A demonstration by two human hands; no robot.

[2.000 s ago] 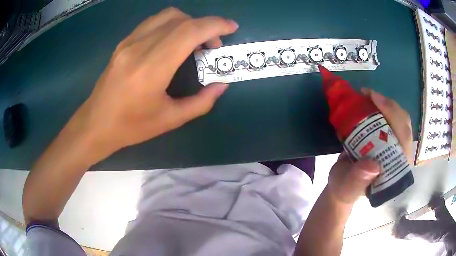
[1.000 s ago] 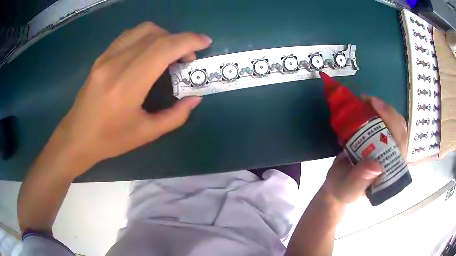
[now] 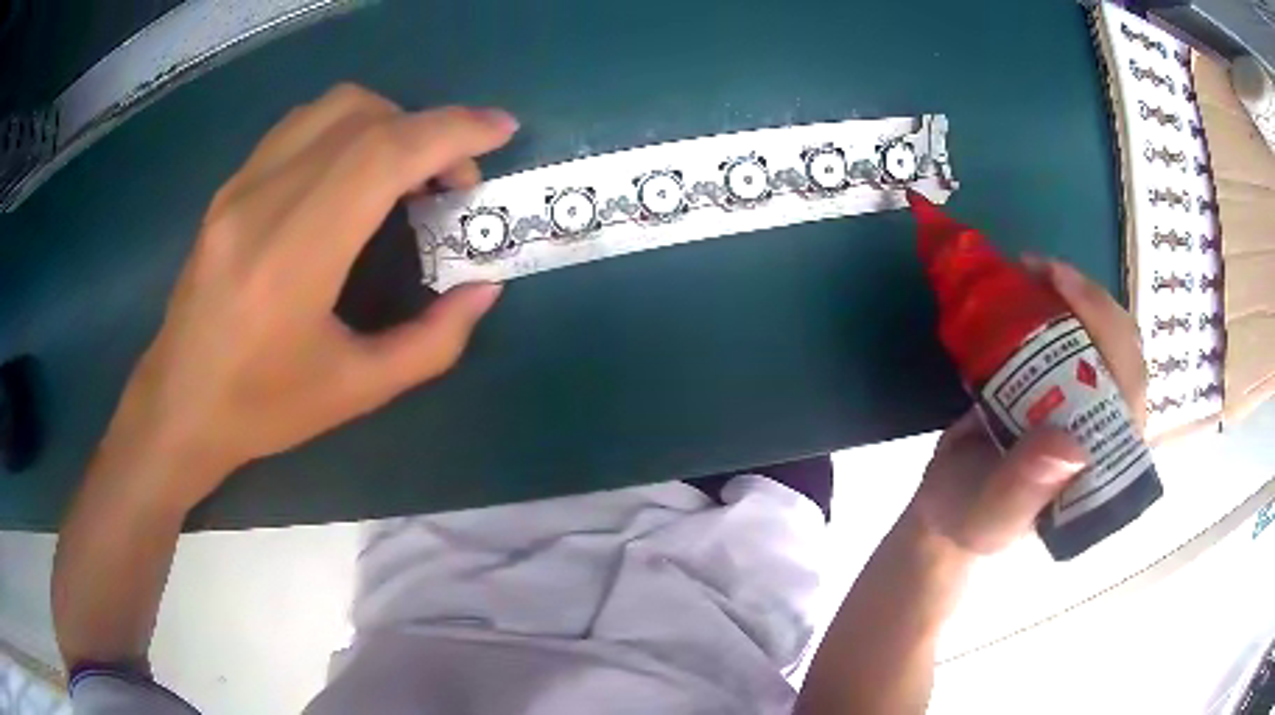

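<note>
A silvery-white metal strip (image 3: 699, 224) with a row of several round white components lies on the dark green bench mat, tilted slightly up to the right. My left hand (image 3: 315, 266) holds its left end between thumb and fingertips. My right hand (image 3: 1028, 433) grips a glue bottle (image 3: 1065, 398) with a red cone nozzle, a white label and a dark base. The nozzle tip is at the strip's lower edge, just below the rightmost round component. Whether liquid comes out cannot be seen.
The green mat (image 3: 629, 363) has a long silvery rail (image 3: 210, 70) at the upper left. A dark lump (image 3: 17, 412) is at the left edge. A white panel with rows of small dark parts (image 3: 1168, 238) stands at the right, with brown cardboard (image 3: 1249, 210) beside it.
The strip and my left hand have moved left across the view. The nozzle tip has passed from the fourth round component to the rightmost one. Both hands keep their hold.
</note>
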